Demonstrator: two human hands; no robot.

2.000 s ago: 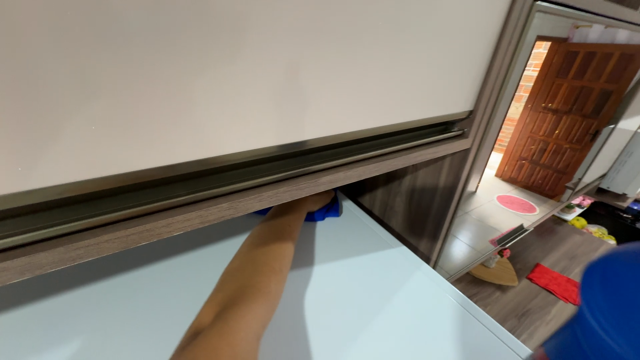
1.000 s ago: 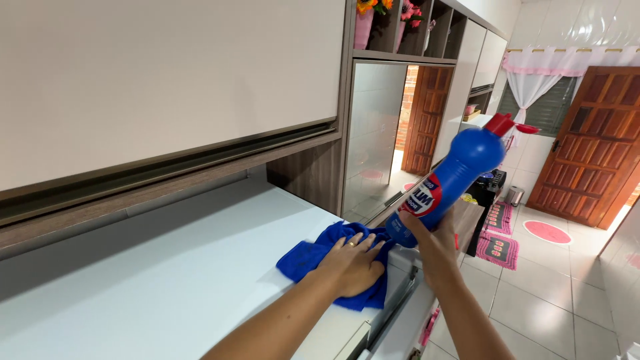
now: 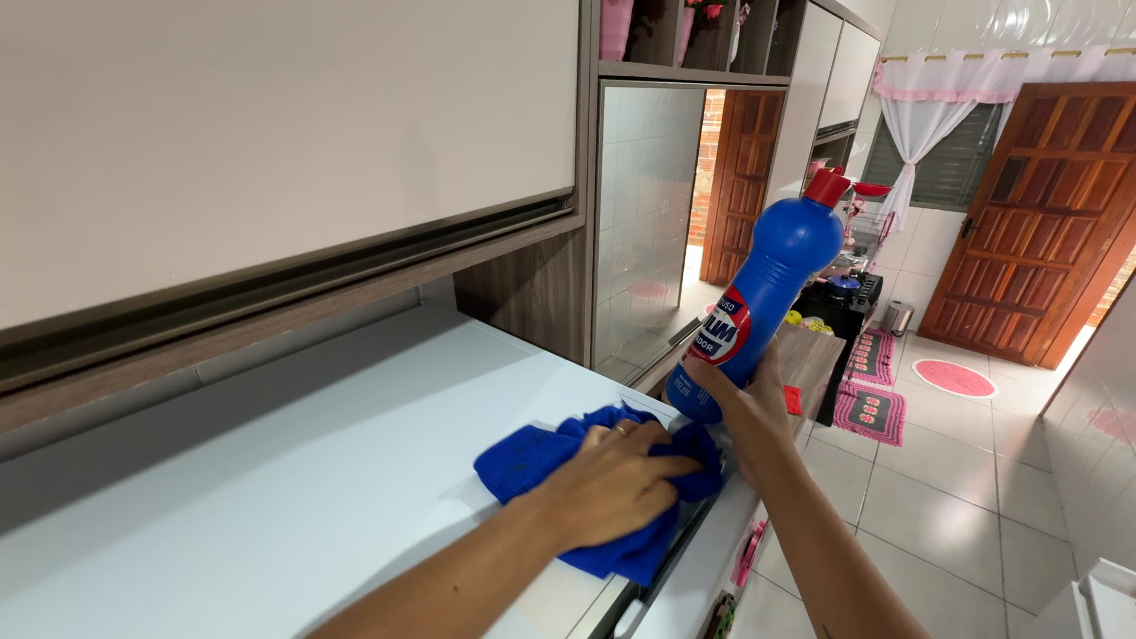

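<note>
My left hand (image 3: 612, 484), a ring on one finger, presses a crumpled blue cloth (image 3: 524, 457) against the front right edge of a white appliance top (image 3: 293, 470), likely a refrigerator's. The fingers are spread over the cloth. Just right of it, my right hand (image 3: 750, 399) grips a blue plastic cleaner bottle (image 3: 768, 275) near its base. The bottle has a red cap and a printed label, and it leans to the right. Part of the cloth lies beneath the left palm, out of sight.
A white-fronted wall cabinet (image 3: 293, 142) hangs low over the appliance top. Beyond its wood-look side panel (image 3: 524, 284) stands a mirror-like oven or cabinet front (image 3: 652, 222). Farther right are a black stove (image 3: 843, 311), crocheted mats (image 3: 870, 413), a tiled floor (image 3: 941, 497) and a wooden door (image 3: 1029, 222).
From deep under the cabinet two seconds ago, the left hand has come out to the front edge with the cloth. The bottle, only partly in view then, now shows whole. The view has swung right.
</note>
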